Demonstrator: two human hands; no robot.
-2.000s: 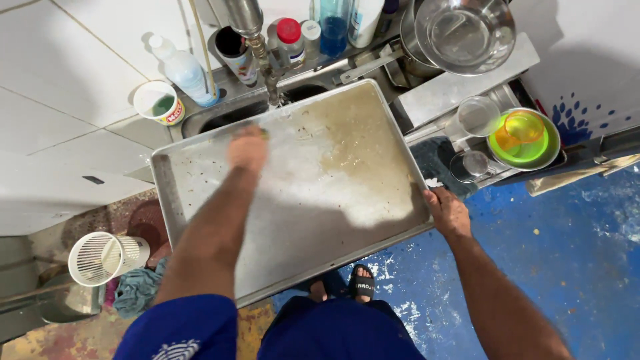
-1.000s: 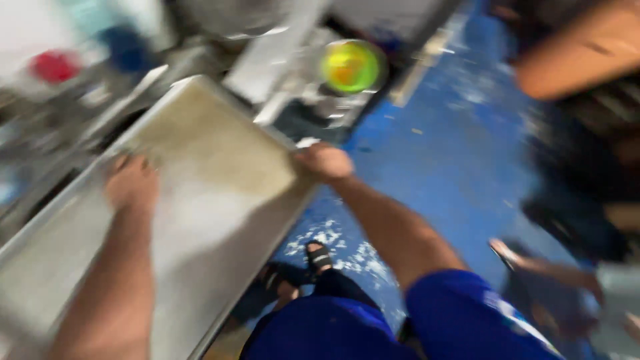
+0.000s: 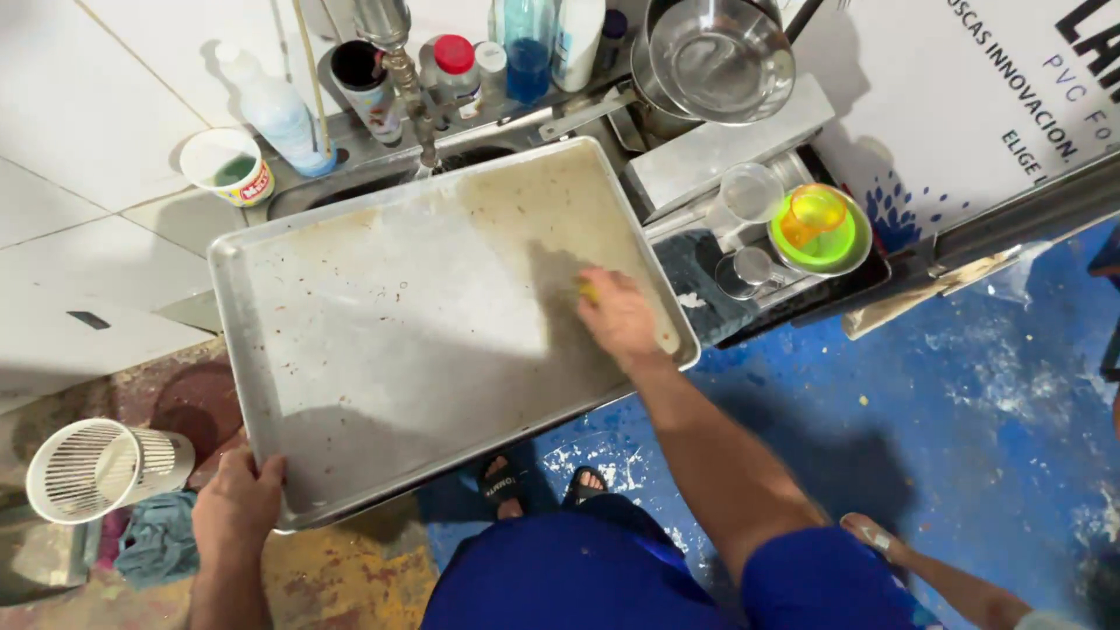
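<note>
A large rimmed metal baking tray lies over the sink, tilted in view, with brownish wet residue on its right part and small dark specks. My left hand grips the tray's near left corner, thumb over the rim. My right hand presses a yellow sponge or scrubber on the tray's right part; most of it is hidden under my fingers. The faucet stands behind the tray's far rim, with water at its spout.
Bottles, a red-lidded jar and a white tub stand behind the sink. Steel bowls, a green bowl and clear cups are at the right. A white basket is at lower left. Another person's foot shows at lower right.
My left hand has gone from the tray's surface to its near left corner. My right hand has left the right rim and now holds the yellow scrubber on the surface. The view has swung right and back.
</note>
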